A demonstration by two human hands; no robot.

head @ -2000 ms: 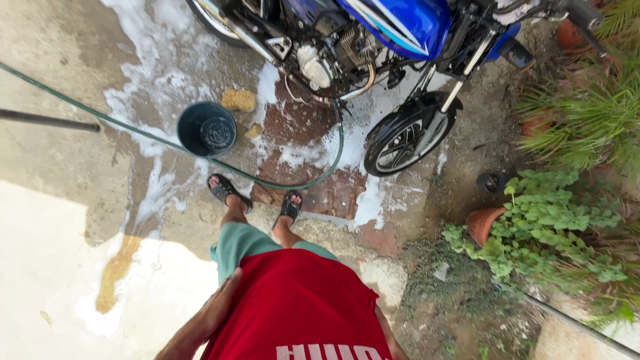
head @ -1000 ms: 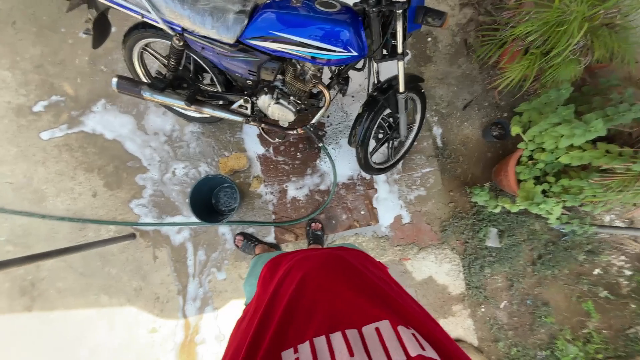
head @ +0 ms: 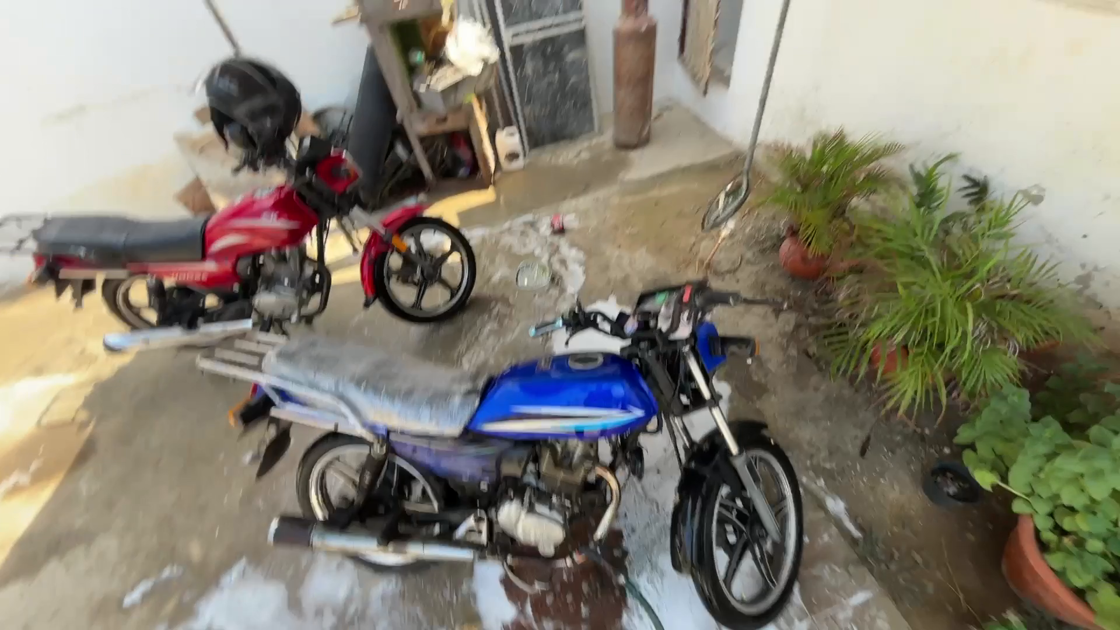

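Neither my left hand nor my right hand shows in the head view at this moment. A blue motorcycle (head: 569,398) stands in the lower middle, its front wheel (head: 748,529) toward the right. Its seat (head: 376,385) looks wrapped in clear plastic. White suds (head: 280,595) lie on the wet concrete below it. Part of a green hose (head: 643,604) shows at the bottom edge, near the front wheel. Behind stands a red motorcycle (head: 262,223) with a black helmet (head: 252,105) at its handlebar.
Potted palms (head: 954,289) and a leafy plant in a clay pot (head: 1041,569) line the right side. A rusty gas cylinder (head: 634,79) stands at the back beside a cluttered wooden stand (head: 437,118). A metal pole (head: 766,96) rises near the palms.
The view has swung up and forward, bringing in the red motorcycle and back wall. The bucket, the yellow sponge and my feet have left view. A hand seen two seconds ago is out of view.
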